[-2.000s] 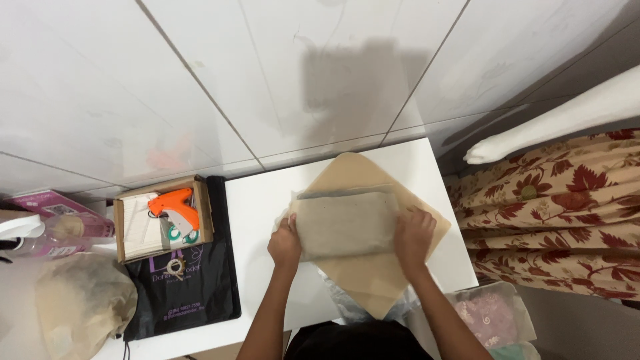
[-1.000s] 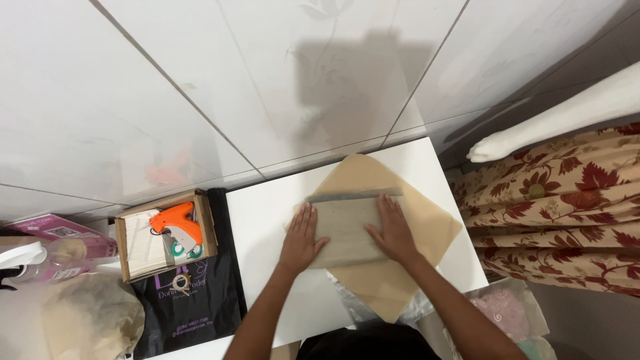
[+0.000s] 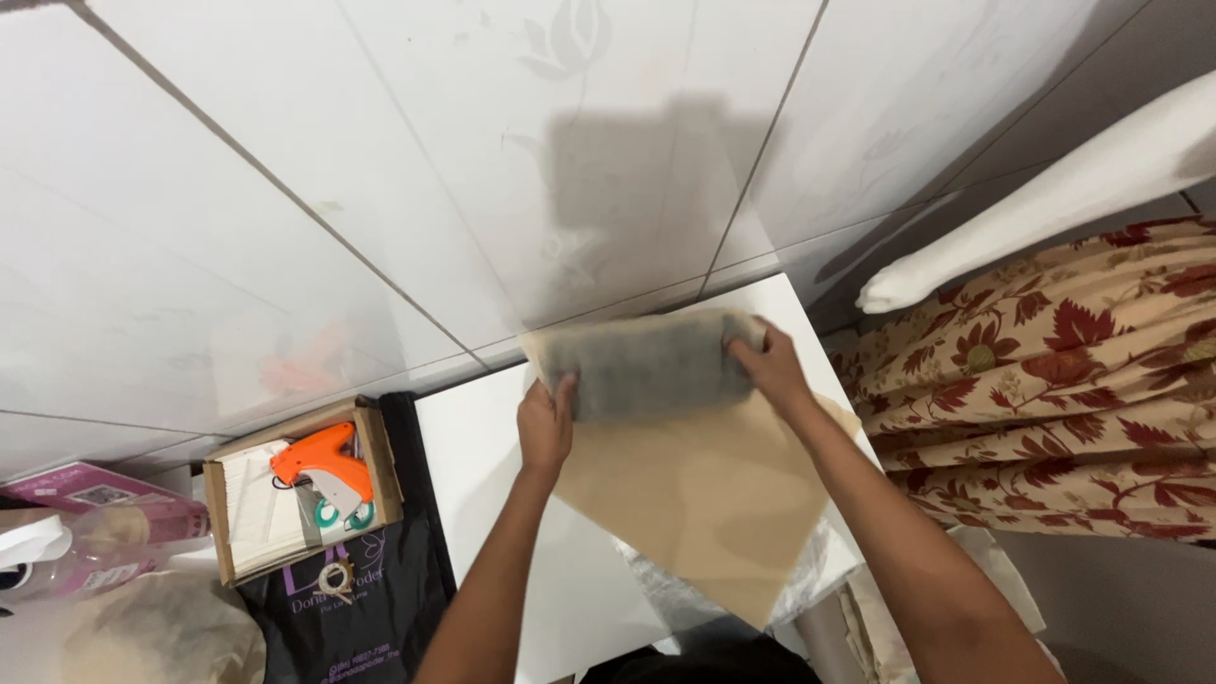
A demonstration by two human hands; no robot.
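A folded grey fabric bundle, slightly blurred, is lifted at the back of the white table, with a beige sheet showing along its top and sides. My left hand grips its left end, thumb in front. At the right end, my right hand pinches it between thumb and fingers. Below the bundle, the beige sheet lies with one corner pointing toward me. Clear plastic shows beneath that corner.
Left of the table, a cardboard box holds an orange tagging gun and white tags, near a black printed bag. A spray bottle stands farther left. A floral curtain and a white mannequin limb are at right.
My hands lay flat on the bundle one second ago; now they grip its ends. The bundle has moved toward the wall and is raised, its darker side showing.
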